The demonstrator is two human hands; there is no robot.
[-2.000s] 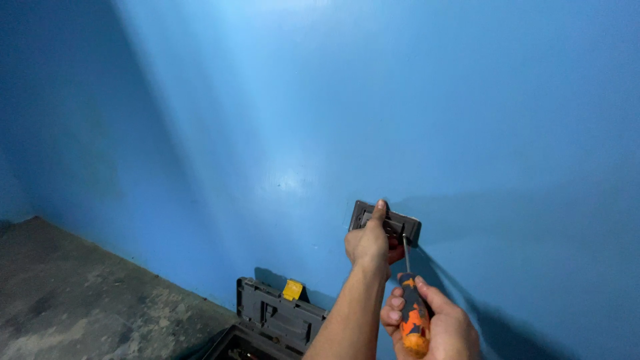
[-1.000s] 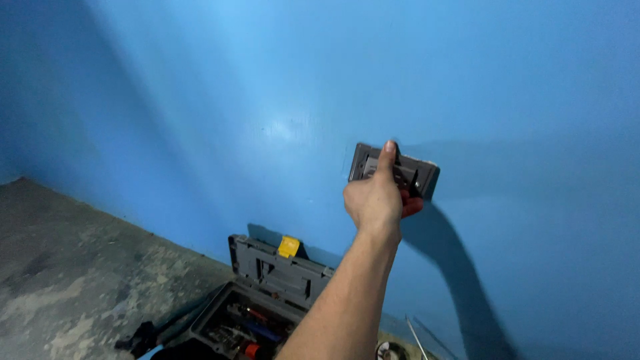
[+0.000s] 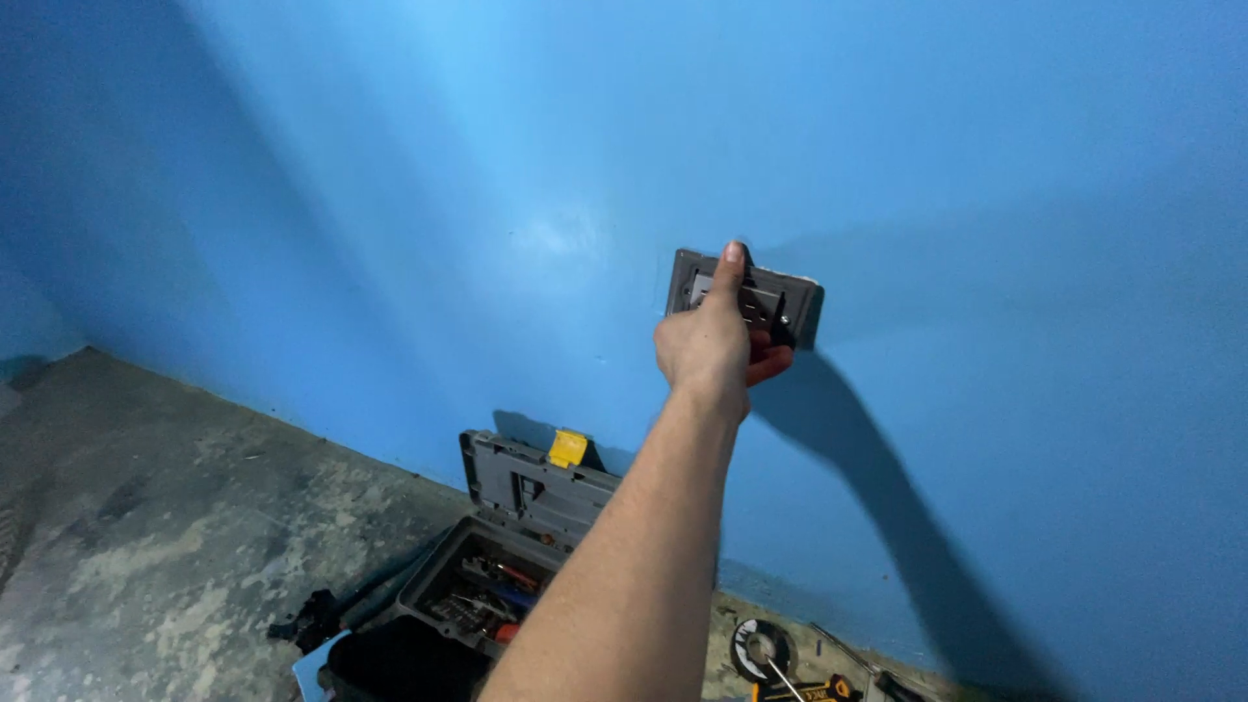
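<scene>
My left hand [image 3: 710, 331] grips a dark grey electrical outlet frame [image 3: 799, 302] against the blue wall, the thumb over its front and the fingers under its lower edge. The frame sits slightly tilted, and a screw shows at its right side. My right hand is out of view. At the bottom edge, a screwdriver's metal shaft [image 3: 786, 680] shows beside a roll of black tape [image 3: 760, 650]; whether anything holds it cannot be seen.
A grey toolbox [image 3: 458, 531] with a yellow latch [image 3: 567, 448] stands open by the wall, holding several tools. Another screwdriver [image 3: 892, 686] lies on the concrete floor [image 3: 195, 546] at the wall's foot. A dark bag or cloth [image 3: 405, 658] is left of the toolbox.
My right hand, which held an orange and black screwdriver at the outlet frame two seconds ago, has left the view. My left hand still holds the frame.
</scene>
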